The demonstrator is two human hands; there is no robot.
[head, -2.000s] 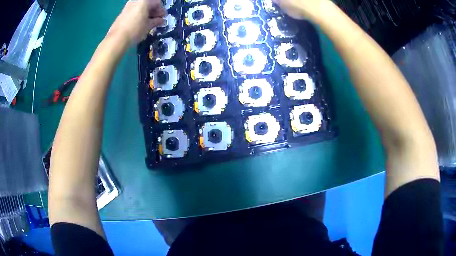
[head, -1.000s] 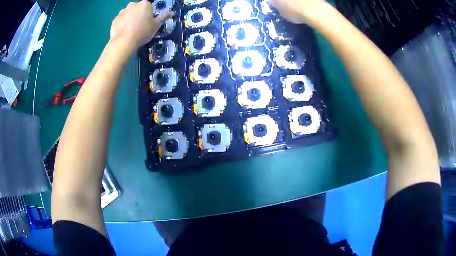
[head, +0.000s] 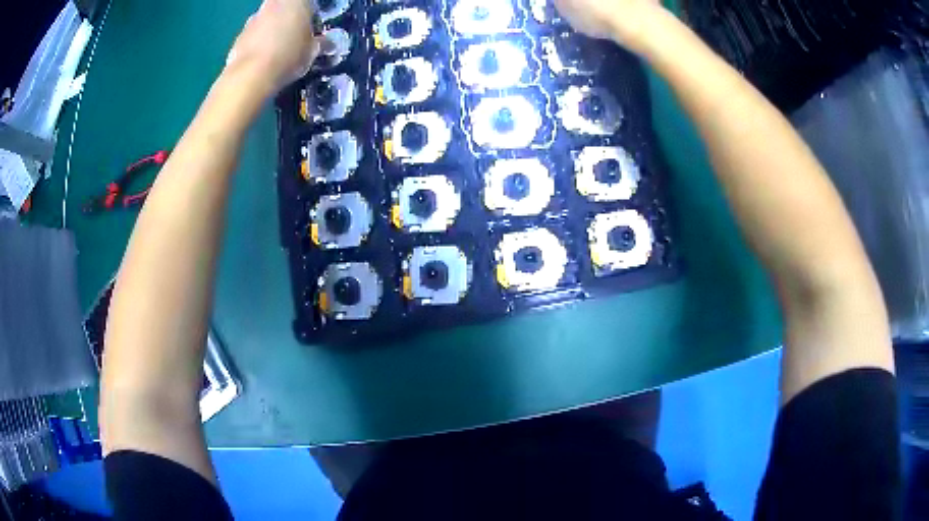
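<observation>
The black module tray [head: 479, 298] lies on the green bench top, its far end cut off by the picture's top edge. Silver modules [head: 436, 274] with dark round centres sit in its pockets, four across; several have orange edges. My left hand [head: 277, 43] is at the tray's far left edge, fingers bent near a module; its fingertips are partly hidden, so its hold is unclear. My right hand [head: 601, 15] is at the far right side, cut off by the top edge; its fingers are not clearly seen.
Red-handled nippers [head: 130, 185] lie left of my left forearm. Stacked clear trays stand at the left [head: 39, 305] and right [head: 866, 193]. A silver-edged clear tray [head: 219, 382] is partly behind my left forearm. Dark ridged trays [head: 784, 36] are at the upper right.
My left hand first moved slightly off the tray's edge modules with fingers spread, and is now bent in again over the left column. My right hand has barely moved.
</observation>
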